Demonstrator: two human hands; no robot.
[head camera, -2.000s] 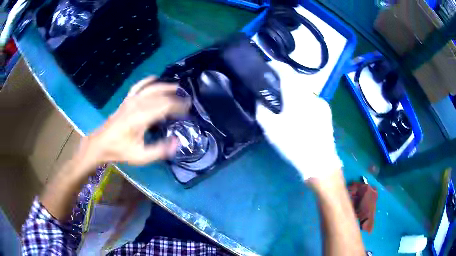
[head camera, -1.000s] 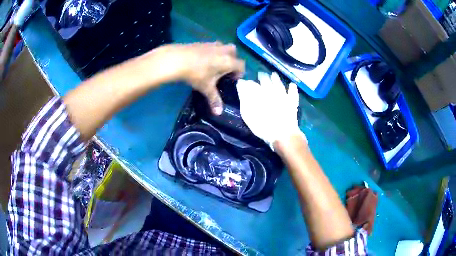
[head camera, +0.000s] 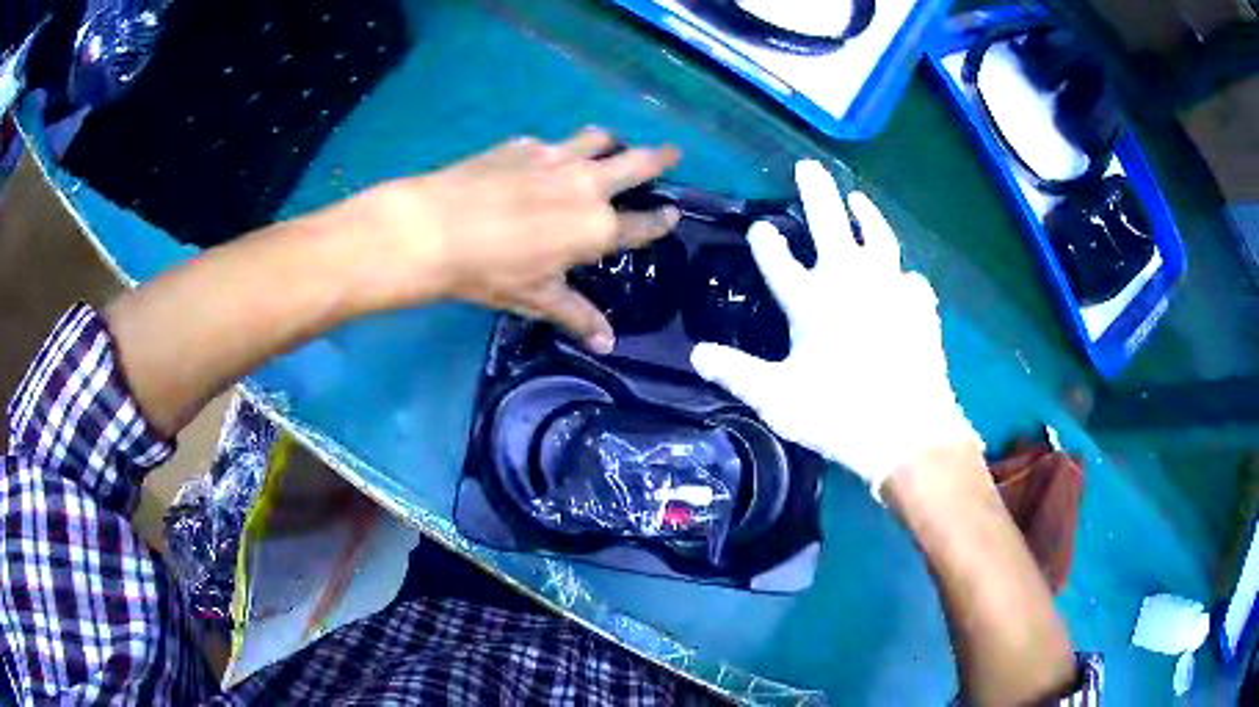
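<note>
A black blister tray (head camera: 638, 557) lies on the bench in front of me. A clear crinkly bag with dark contents and a small red spot (head camera: 649, 483) lies in its near hollow. A glossy black dock (head camera: 642, 287) with two round recesses sits in the far part of the tray. My bare left hand (head camera: 539, 235) is spread over the dock's left end, fingers apart. My white-gloved right hand (head camera: 856, 332) is spread over its right end, fingers apart, partly hiding the tray's right side.
Black stacked trays with a dotted side (head camera: 235, 111) stand at the upper left. Blue-rimmed trays with headphones (head camera: 1160, 269) are at the upper right. A reddish-brown cloth (head camera: 1045, 511) lies right of my right wrist. A carton holding clear bags (head camera: 325, 566) is below the bench edge.
My hands have spread apart, showing the dock's two recesses between them. The tray appears turned slightly and the view has shifted, so the headphone trays sit higher.
</note>
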